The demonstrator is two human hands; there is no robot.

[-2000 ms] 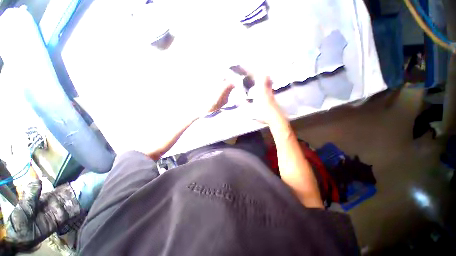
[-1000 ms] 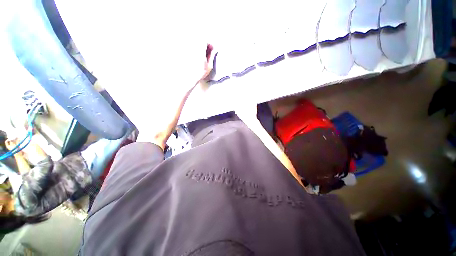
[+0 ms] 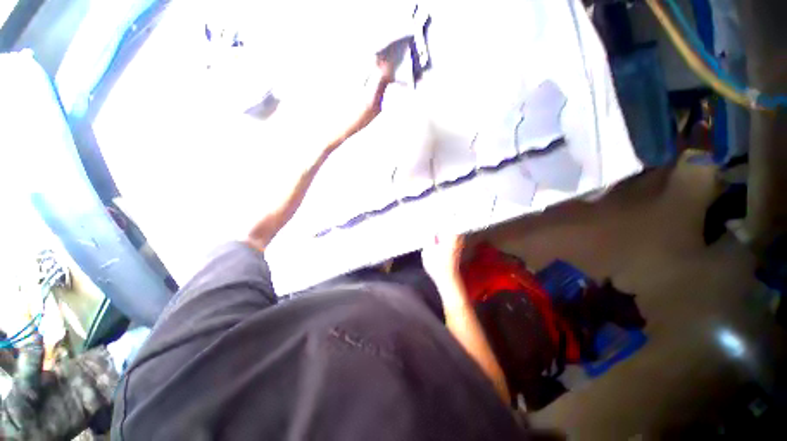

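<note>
Pale garment pieces [image 3: 552, 168] lie overlapping in a row along the near table edge. A dark wavy strip [image 3: 414, 196] runs along them. Glare hides the outlines at the left end. My left hand [image 3: 388, 62] reaches far up the table and touches a small dark-and-pale cluster of pieces [image 3: 419, 53]; whether its fingers grip one is unclear. My right hand [image 3: 443, 248] is low at the near table edge, below the row, washed out by glare, and its fingers are not distinct. Another small curled piece [image 3: 264, 106] lies to the left.
White cloth-covered table [image 3: 611, 129]. Blue padded arm [image 3: 91, 198] along its left side. Blue and orange-tan lines [image 3: 703, 71] hang at upper right. Red and dark bundles [image 3: 509, 301] and a blue crate [image 3: 614, 344] are on the floor at right. Another person's patterned sleeve [image 3: 65, 392] shows at lower left.
My left hand has moved from the left end of the row up to the cluster. My right hand is now visible at the table edge. The view has shifted, showing more of the far table.
</note>
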